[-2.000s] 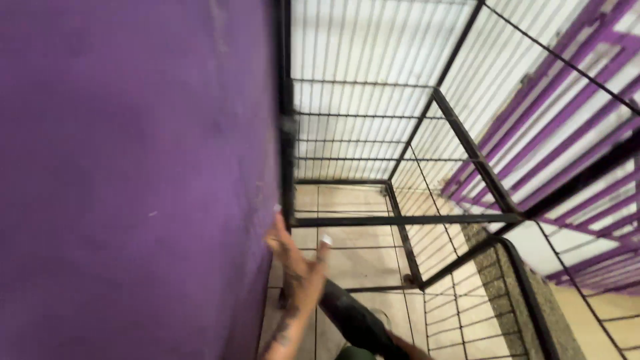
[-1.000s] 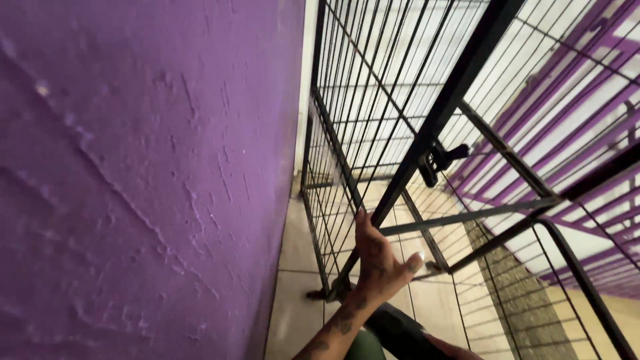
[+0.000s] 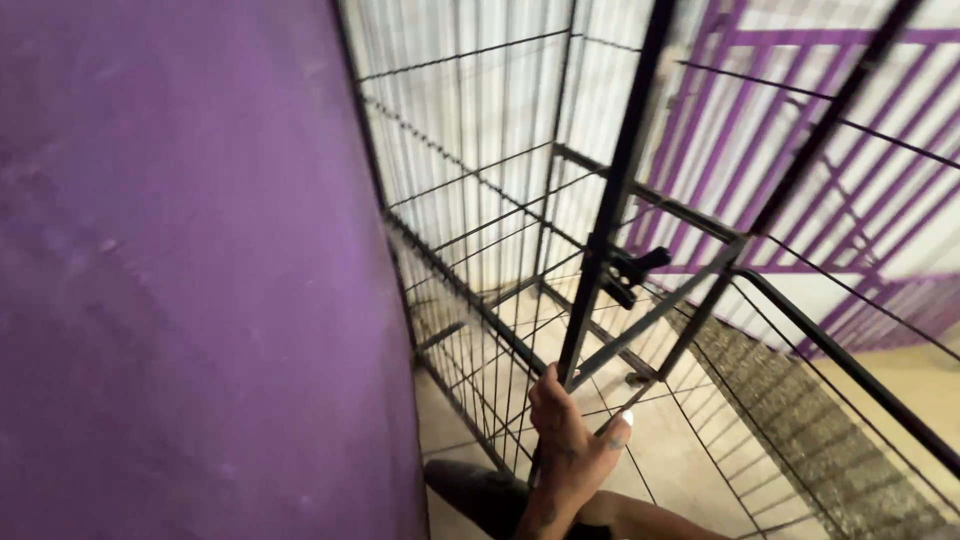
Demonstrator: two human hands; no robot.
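My left hand (image 3: 574,442) is low at centre, its fingers around the lower part of a black metal frame bar (image 3: 604,225) of a wire cage panel, thumb apart on the right. A black latch (image 3: 634,274) sticks out from this bar above the hand. The panel's thin wires (image 3: 480,300) run left towards the purple wall. My right hand is not in view. Below my left hand are a dark rounded shape (image 3: 480,491) and part of a bare limb (image 3: 645,517); whether it is an arm or a leg I cannot tell.
A rough purple wall (image 3: 187,262) fills the left side. More black cage frame (image 3: 847,375) stands at right. Behind it are a purple barred gate (image 3: 795,150) and a speckled stone strip (image 3: 787,420). Pale floor tiles (image 3: 690,450) lie below.
Two seconds ago my left hand was beside the wall and no latch showed. The latched panel then came into view, with my hand at its edge. The view has shifted.
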